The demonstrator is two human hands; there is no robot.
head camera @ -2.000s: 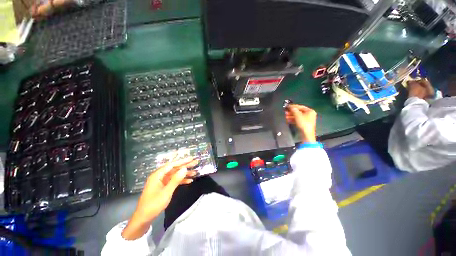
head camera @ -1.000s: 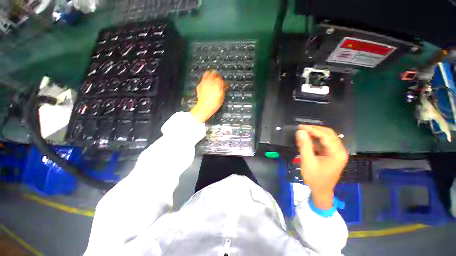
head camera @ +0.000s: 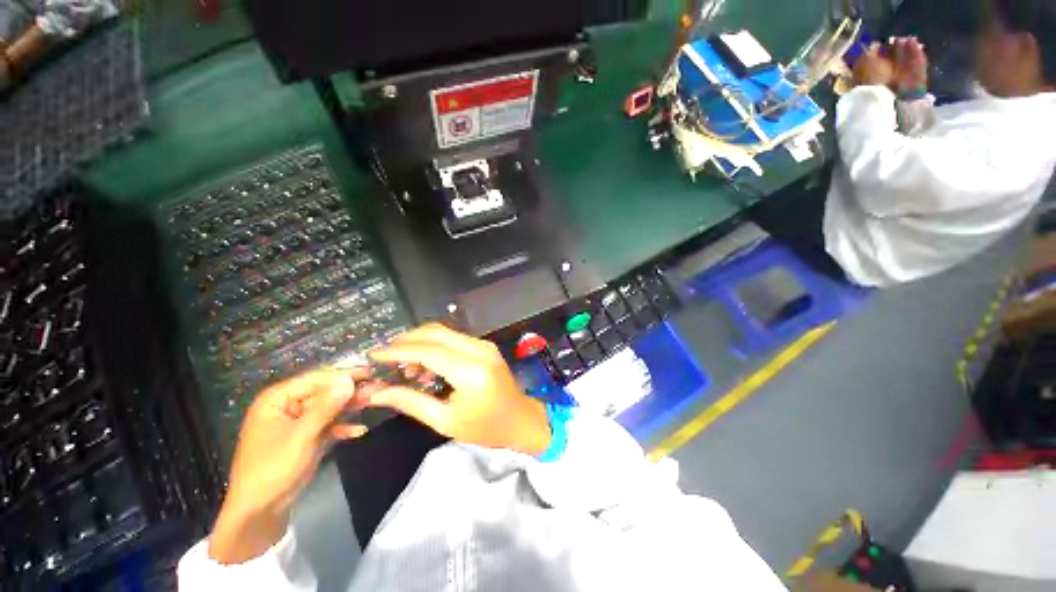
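My left hand [head camera: 290,434] and my right hand [head camera: 463,387] meet over the near edge of the clear blister tray [head camera: 278,249]. Their fingertips hold a small module [head camera: 361,377] between them; it is mostly hidden by the fingers and blurred. My right wrist wears a bright blue band. The clear tray has rows of small pockets with tiny parts. The fixture nest [head camera: 470,189], a small white-silver frame, sits on the black press [head camera: 486,278] beyond my right hand. I cannot tell whether a part lies in it.
A black blister tray [head camera: 46,347] with modules stands at far left. A green button [head camera: 578,323] and red button [head camera: 530,345] are on the press's front edge. A blue unit with pale wires [head camera: 753,98] lies right. Another person in white [head camera: 926,174] works at far right.
My left hand has left the clear tray's middle, and my right hand has moved left from the press front to meet it. The camera view has swung to the right.
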